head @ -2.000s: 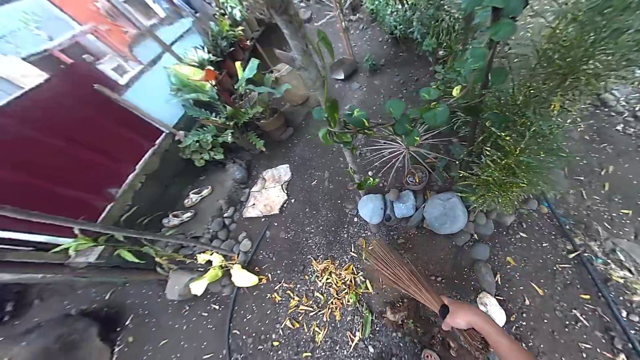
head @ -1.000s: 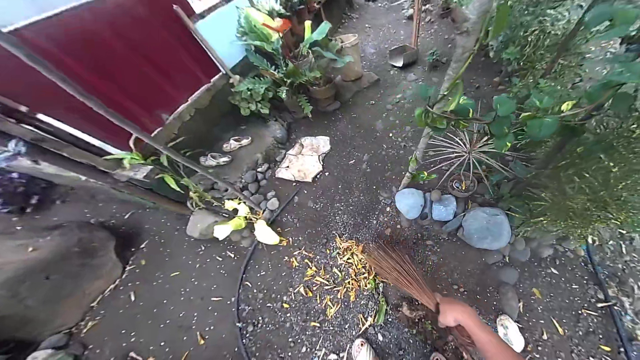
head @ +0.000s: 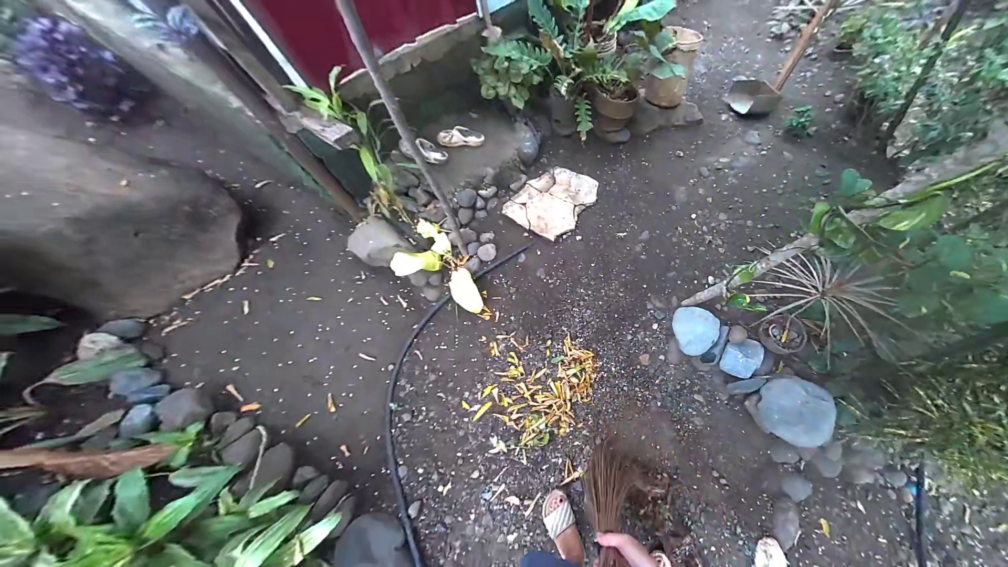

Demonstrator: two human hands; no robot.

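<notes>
My right hand (head: 624, 547), at the bottom edge, grips a stick broom (head: 608, 488) by its bound end, and the bristles fan out upward on the soil. Just beyond the bristle tips and to the left, yellow and brown fallen leaves (head: 543, 394) lie in a loose pile. A sandalled foot (head: 560, 520) stands close to the left side of the broom. My left hand is outside the view.
A black hose (head: 390, 409) curves along the ground left of the leaves. Rounded stones (head: 795, 411) border the plants at right. Farther off are a pale flat stone slab (head: 551, 201), sandals (head: 460, 137), potted plants (head: 613, 106) and a dustpan (head: 752, 97). A boulder (head: 102, 228) sits left.
The view has swung leftward, bringing in the boulder and plants at left. The broom, still in my right hand, has turned from slanting left to nearly straight ahead.
</notes>
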